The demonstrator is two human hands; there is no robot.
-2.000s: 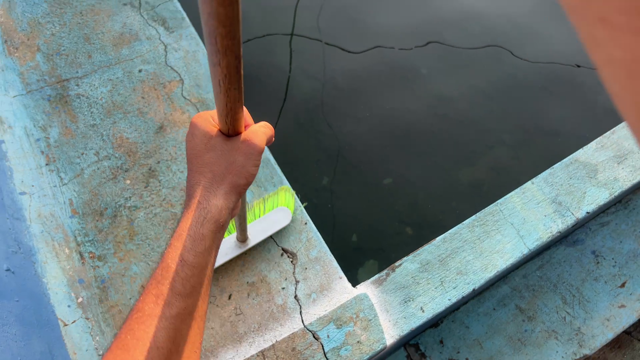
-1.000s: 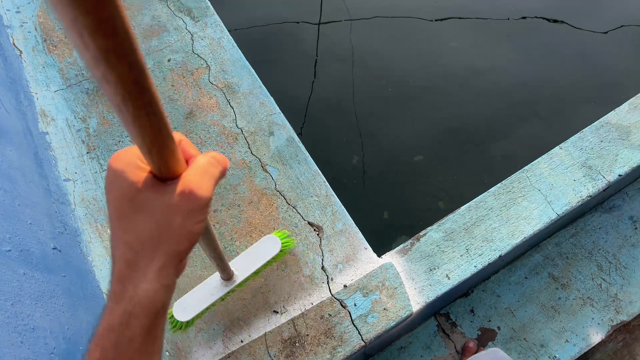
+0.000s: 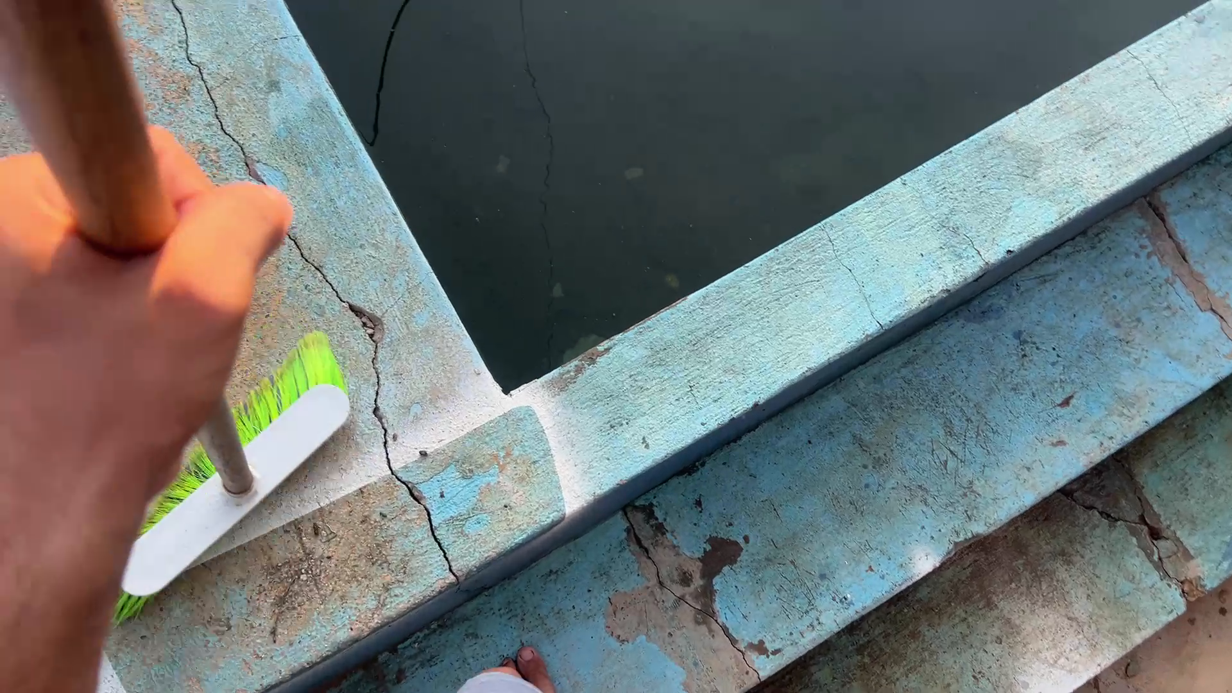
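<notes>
My left hand is at the left of the view, its fingers wrapped round the wooden handle of a push broom. Below the hand, the broom's white head is tilted over the worn blue concrete ledge, left of a long crack. Bright green bristles show along the head's upper left side. My wrist covers part of them, and how firmly they touch the ledge cannot be told. My right hand is out of view.
Dark, still water lies inside the ledge corner. A narrow raised rim runs to the upper right, with lower blue steps beside it, cracked and peeling. Toes of a bare foot show at the bottom edge.
The broom head has moved from beside the water's edge to farther out on the ledge, near its outer corner. Skin seen at the upper right two seconds ago is gone from view. The view has shifted.
</notes>
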